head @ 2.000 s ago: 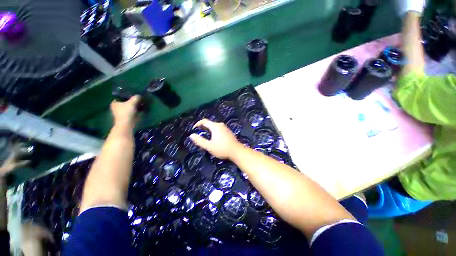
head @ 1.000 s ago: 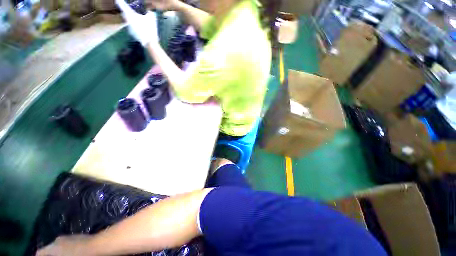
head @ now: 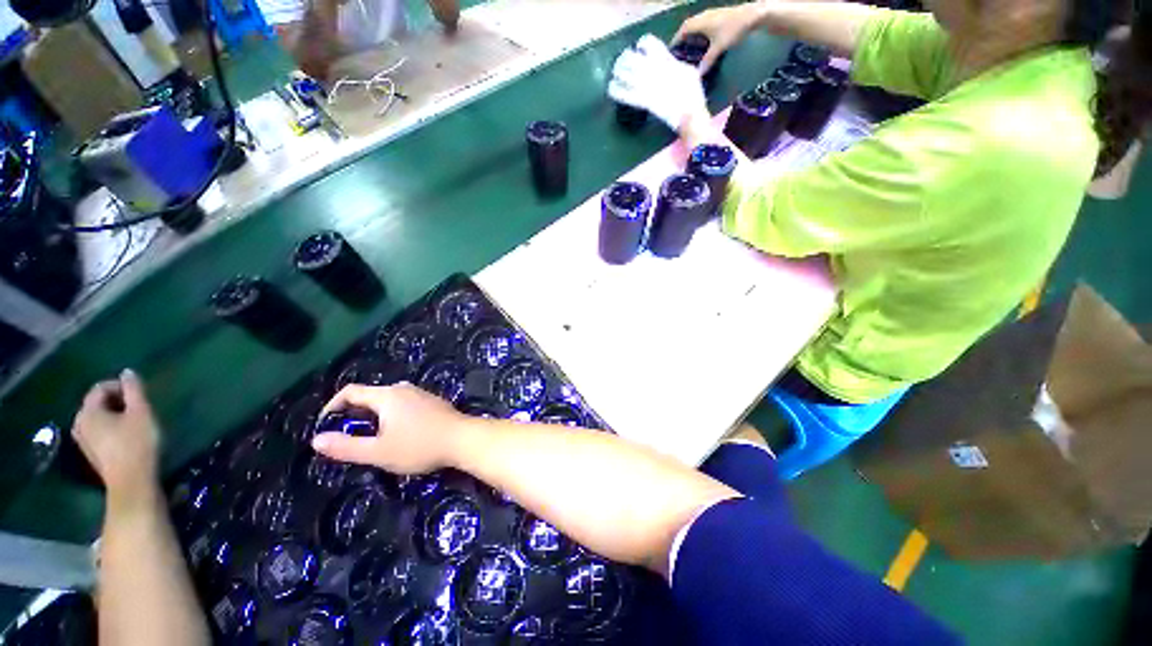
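Note:
The black blister tray [head: 366, 530] lies in front of me with rows of round, glossy shapes; glare makes pockets and parts hard to tell apart. My right hand [head: 394, 429] is over its middle, thumb and fingers curved around a dark round shape; I cannot tell if it grips it. My left hand [head: 118, 435] is at the left, over the belt's near edge, fingers curled with a gap and nothing visible in them. A shiny round end [head: 46, 442] shows just left of it. Two black cylinders [head: 339, 268] [head: 263, 313] are on the green belt beyond the tray.
Another cylinder [head: 547, 158] stands farther along the green conveyor belt [head: 436, 189]. Three cylinders [head: 625, 223] stand on the pink-white board [head: 657, 341]. A neighbour in a green shirt [head: 960, 215], with one white glove, works at the right. An open carton [head: 1011, 442] is on the floor.
The view swung right, then back left. Both hands now show, my left one away from the dark item it was touching two seconds ago. The neighbour's hands are now at cylinders by the belt.

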